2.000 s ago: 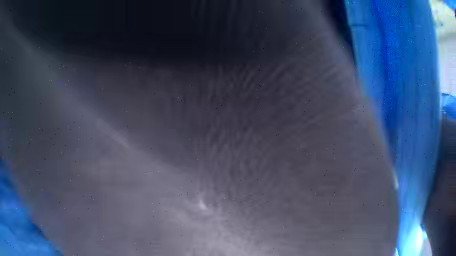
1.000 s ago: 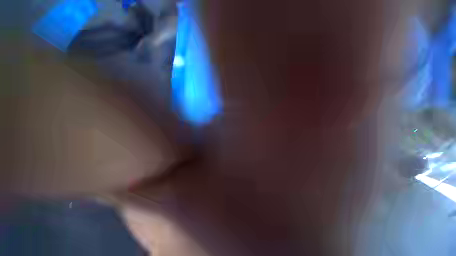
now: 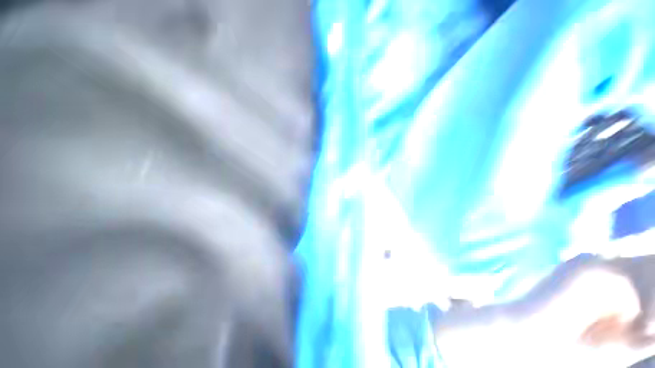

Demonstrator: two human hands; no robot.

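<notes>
The view is blurred and partly overexposed. The grey top (image 3: 143,180) fills the left half. A light blue smock (image 3: 460,144) with its folds and sleeve fills much of the right half, its lit parts washed out to white. Below the sleeve, at the lower right, a bare hand or wrist (image 3: 603,323) shows, badly overexposed. It seems to be my right hand. Its fingers cannot be made out, nor whether it holds anything. My left hand is not in view.
A dark patch with a bright streak (image 3: 610,147) shows at the right edge, too blurred to name. A darker blue patch (image 3: 635,215) lies below it. No floor or bench can be made out.
The large dark brown blurred shape and the bright floor lines at the right are gone from view. The grey top and the blue smock now fill the frame, much brighter.
</notes>
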